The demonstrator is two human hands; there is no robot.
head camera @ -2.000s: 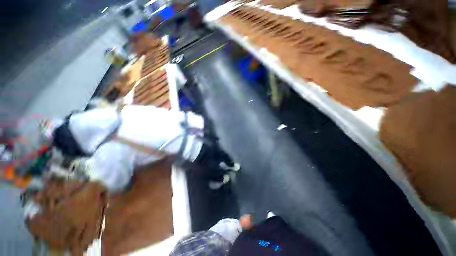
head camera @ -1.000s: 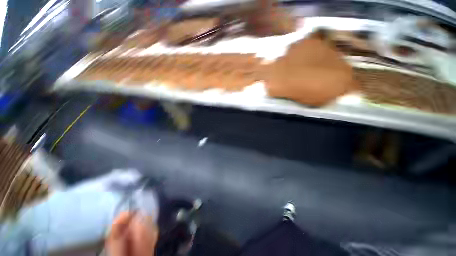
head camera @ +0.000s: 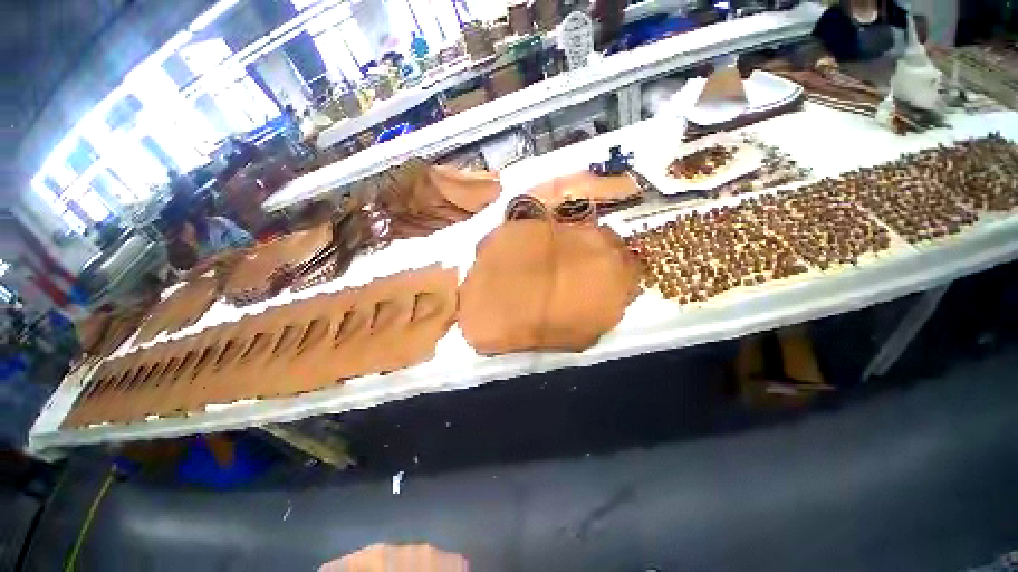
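A large brown leather panel [head camera: 547, 285] lies nearest in front of me on the white-covered table [head camera: 447, 363]. To its left is a long row of overlapping brown panels [head camera: 268, 341] with dark curved openings. To its right, many small dark brown and gold pieces [head camera: 731, 251] lie in a dense grid. A skin-coloured patch, seemingly my left hand [head camera: 393, 559], is cut off by the bottom edge; its fingers and any held thing cannot be made out. My right hand is not in view.
Behind are stacked brown panels [head camera: 279, 263], a tray with a brown heap [head camera: 703, 168], a small dark tool [head camera: 611, 162] and a whitish bottle [head camera: 915, 84]. A blue bin [head camera: 218, 464] is under the table. A person [head camera: 860, 28] is at the far right.
The view has swung right and up from the aisle to face the table. The white-clothed worker has left the picture. The hand shows lower, mostly cut off.
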